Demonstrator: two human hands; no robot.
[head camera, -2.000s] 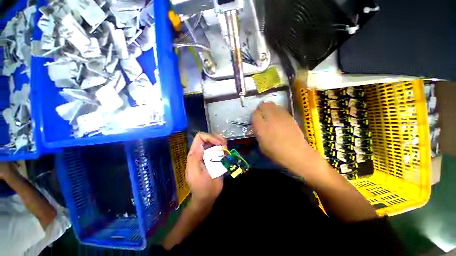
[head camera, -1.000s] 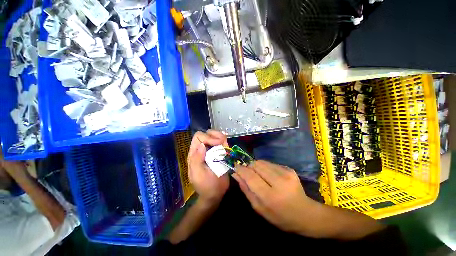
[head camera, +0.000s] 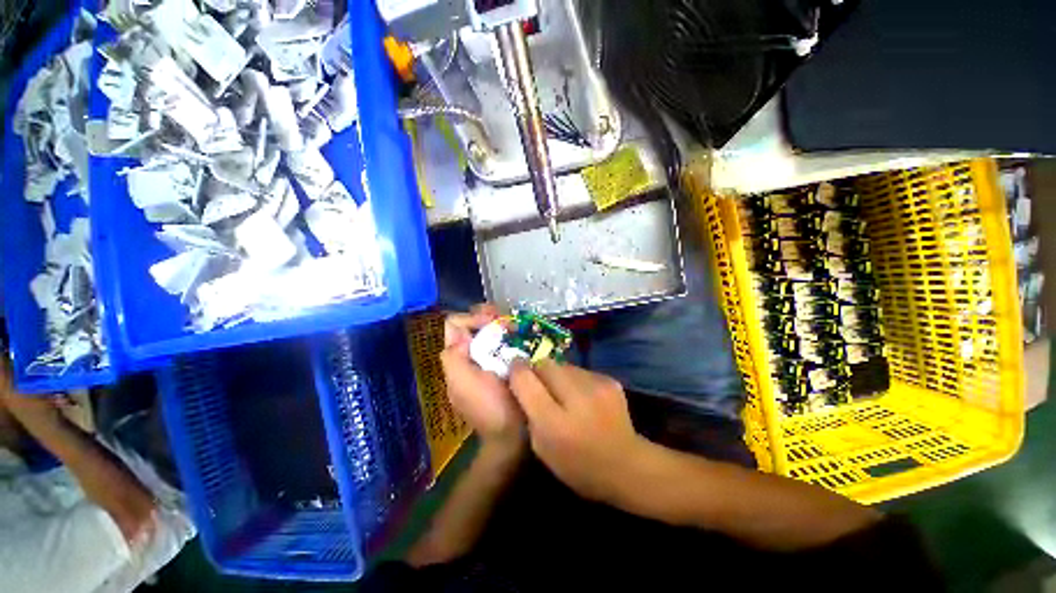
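Note:
My left hand (head camera: 481, 388) holds a small white housing (head camera: 491, 348) below the front edge of the metal tray. A green circuit board (head camera: 539, 334) with yellow and black parts sits at the housing's right side. My right hand (head camera: 573, 423) is against my left hand, its fingertips at the housing and the lower edge of the board; its exact grip is partly hidden. The soldering iron (head camera: 536, 151) points down over the metal tray (head camera: 579, 272), its tip above and apart from the board. A thin silver tool (head camera: 629, 264) lies on the tray.
Blue trays (head camera: 405, 220) of white housings stand left, above a blue crate (head camera: 347, 463). A yellow basket (head camera: 938, 458) with rows of boards stands right. A yellow sponge (head camera: 616, 177), black fan (head camera: 718, 58) and black mat (head camera: 926, 81) lie beyond. Another person's arm (head camera: 75, 446) shows lower left.
My right hand has come from over the tray to the board, then moved left to meet my left hand. The housing and board have turned and moved slightly up toward the tray.

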